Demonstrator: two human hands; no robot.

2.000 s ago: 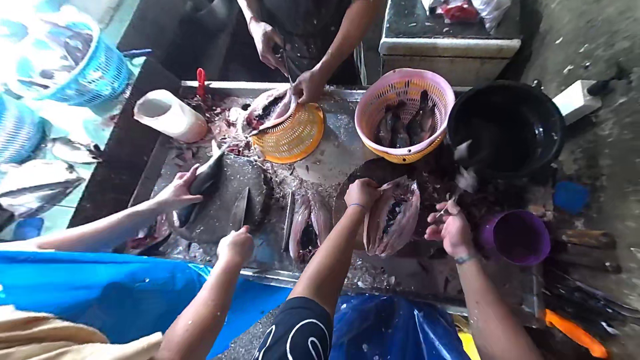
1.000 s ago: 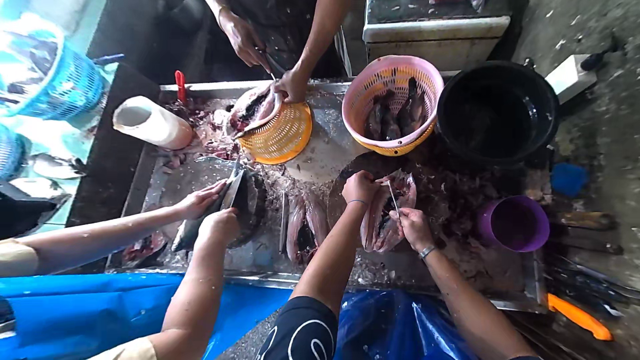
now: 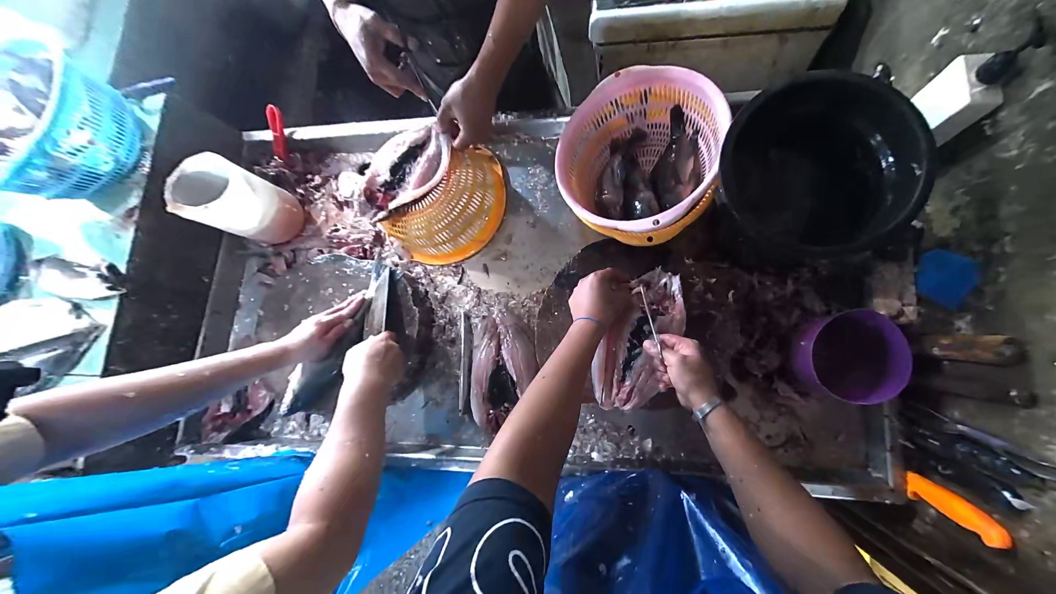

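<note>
An opened fish (image 3: 615, 363) lies on a dark round board near the middle of the metal tray. Gripping its upper end is my left hand (image 3: 601, 295), a blue band at the wrist. My right hand (image 3: 683, 370), with a bracelet, holds a thin metal blade (image 3: 650, 318) slanting over the flesh; its handle is hidden in the fingers. Another opened fish (image 3: 501, 371) lies just left of my left forearm. Scraps of flesh and entrails (image 3: 763, 318) are spread to the right of the board.
Left, a co-worker's hands (image 3: 373, 359) hold a fish and a knife; across, another person's hands (image 3: 466, 107) work on an opened fish by a yellow basket (image 3: 462, 214). A pink basket (image 3: 569, 157) holds several fish. Beside it are a black basin (image 3: 920, 165) and a purple container (image 3: 895, 351).
My right hand was apart from the fish two seconds ago; it has moved left onto it with the blade. My left hand stays at the fish's upper end. The left co-worker's knife has moved onto their fish.
</note>
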